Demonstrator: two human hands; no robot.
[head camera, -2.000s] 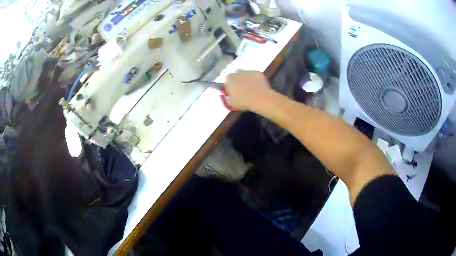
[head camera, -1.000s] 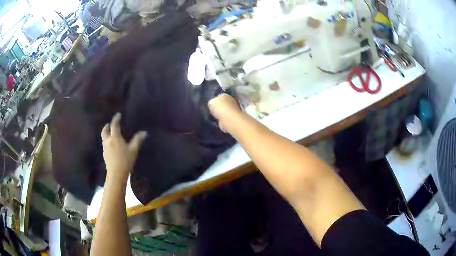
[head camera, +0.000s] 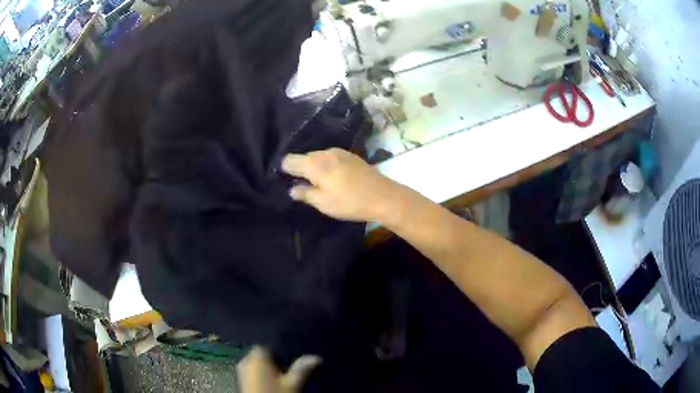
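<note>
A large black garment (head camera: 207, 192) covers the left of the sewing table and hangs over its front edge. A thin whitish line runs along an edge near the machine. My right hand (head camera: 334, 184) is on the garment just left of the needle area, thumb and fingers pinching its cloth. My left hand (head camera: 272, 376) is at the bottom edge of the picture, blurred and partly cut off, at the garment's lower part; its grip cannot be made out. The off-white sewing machine (head camera: 453, 65) stands at upper right.
Scissors with red handles (head camera: 569, 104) lie on the white, wood-edged table (head camera: 491, 157) at right. Small tools lie at its far right end. A fan (head camera: 685, 249) and a dark phone (head camera: 638, 282) are at the right. Cloth piles are at upper left.
The scissors were released on the table between the first two frames. Since then the garment has come towards me over the table edge, and my left hand has moved down and right.
</note>
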